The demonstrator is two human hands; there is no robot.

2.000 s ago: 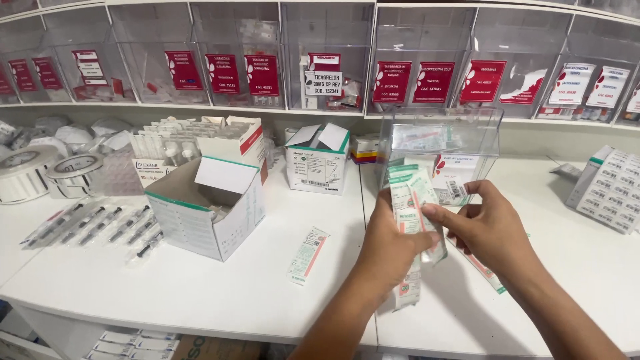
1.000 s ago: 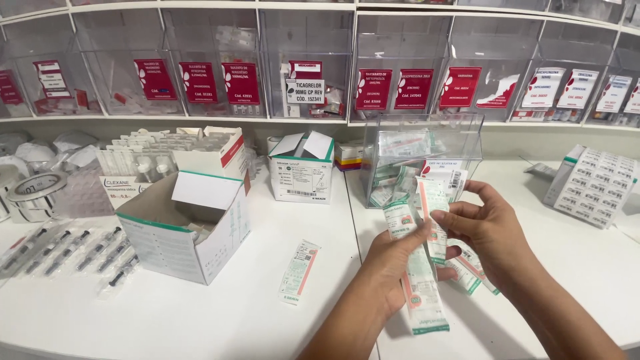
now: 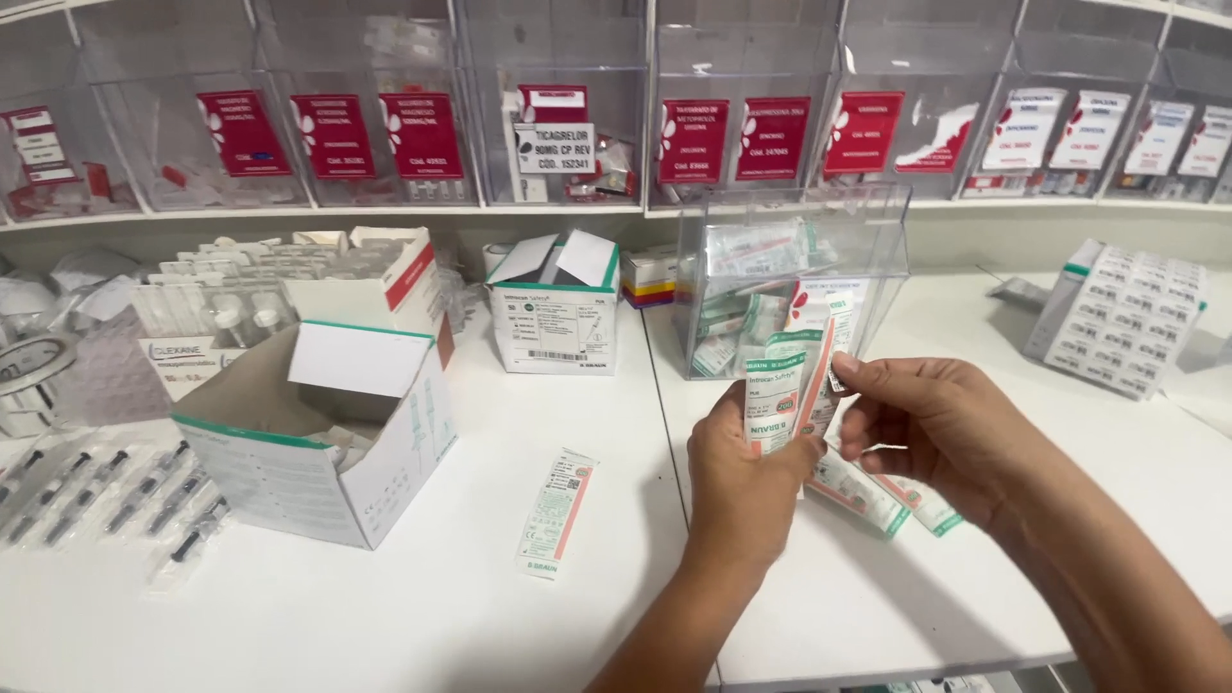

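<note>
My left hand [image 3: 746, 472] grips a few B. Braun Introcan Safety IV catheter packets [image 3: 773, 404], held upright near the middle. My right hand [image 3: 919, 414] pinches the edge of one pink-striped packet [image 3: 825, 371] between thumb and index finger; its other fingers are curled. Behind the hands stands a clear plastic bin [image 3: 885, 260] with several similar packets in it. More packets [image 3: 859, 493] lie on the white counter under my right hand. A single packet [image 3: 556, 515] lies apart, left of my left hand.
An open white-and-green carton [image 3: 279, 481] stands on the counter [image 3: 462, 616] at left, beside wrapped syringes [image 3: 125, 491] and a box of packaged syringes [image 3: 231, 298]. Farther back are a catheter box [image 3: 555, 327] and, right, a box covered in labels [image 3: 1121, 322]. Labelled clear bins [image 3: 568, 48] line the shelf.
My hands have shifted the packets about: they were fanned and hung lower one second ago, and now stand more upright in my left hand. My right hand still holds one packet's edge.
</note>
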